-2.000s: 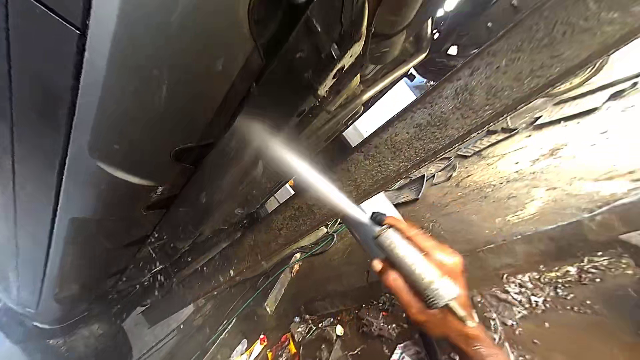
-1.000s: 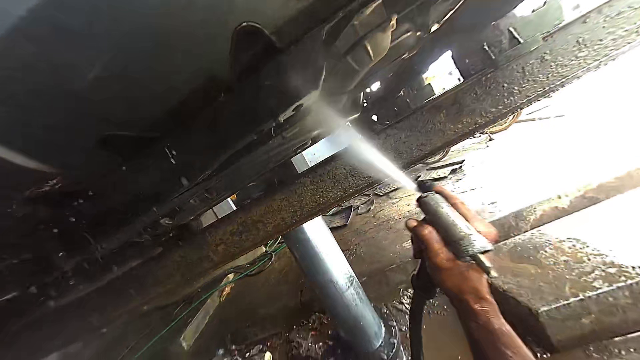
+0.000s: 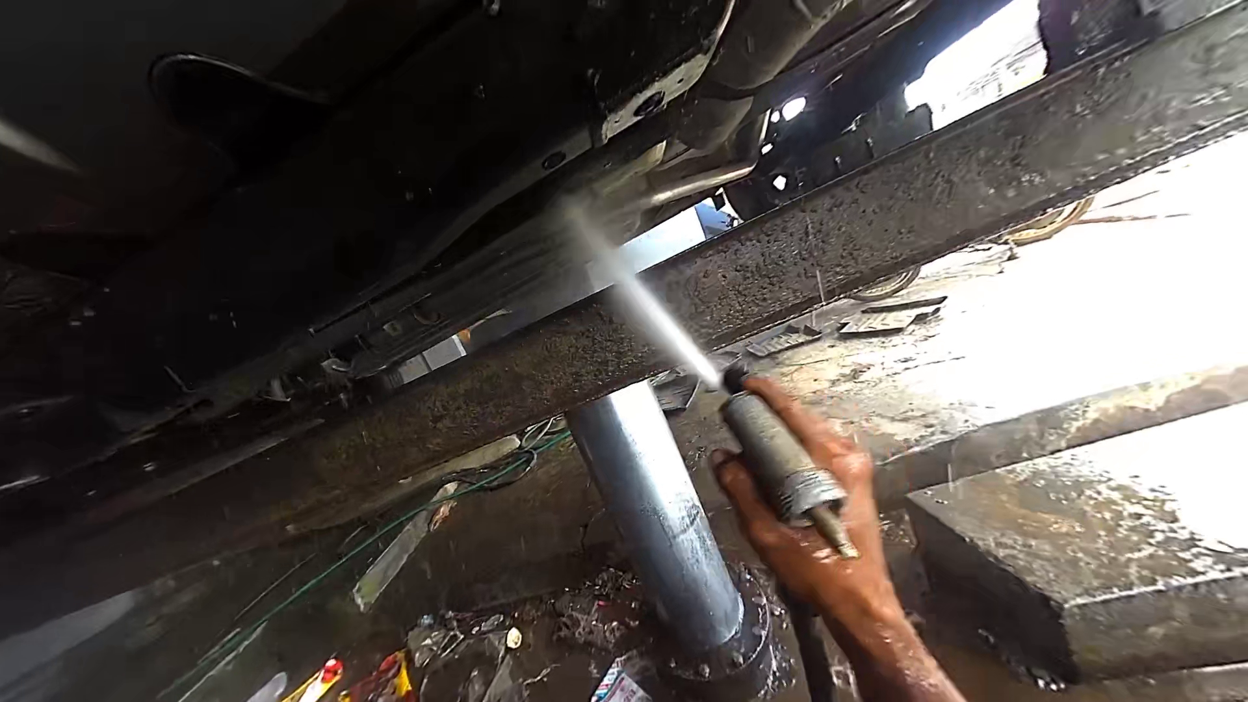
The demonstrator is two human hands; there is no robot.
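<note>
My right hand (image 3: 829, 517) is wrapped around a metal spray gun (image 3: 780, 448) with a black nozzle, at the lower right of centre. A white jet of water (image 3: 658, 317) leaves the nozzle toward the upper left and strikes the dark underbody (image 3: 429, 214) of a raised vehicle. A black hose (image 3: 807, 634) hangs below the hand. Left of the gun stands a shiny metal lift column (image 3: 663, 517), under a long dirt-caked steel beam (image 3: 877, 224). My left hand is out of view.
A wet concrete block (image 3: 1102, 546) stands at the lower right, with a ledge behind it. Rubber mats (image 3: 892, 317) lie on the ground beyond the beam. A green cord (image 3: 390, 526) runs across the lower left, above litter (image 3: 468, 648) and mud around the column's bolted base.
The jet now strikes another part of the underbody than two seconds ago. The view has shifted, and the metal column, not seen in the oldest frame, shows. My right hand still holds the gun.
</note>
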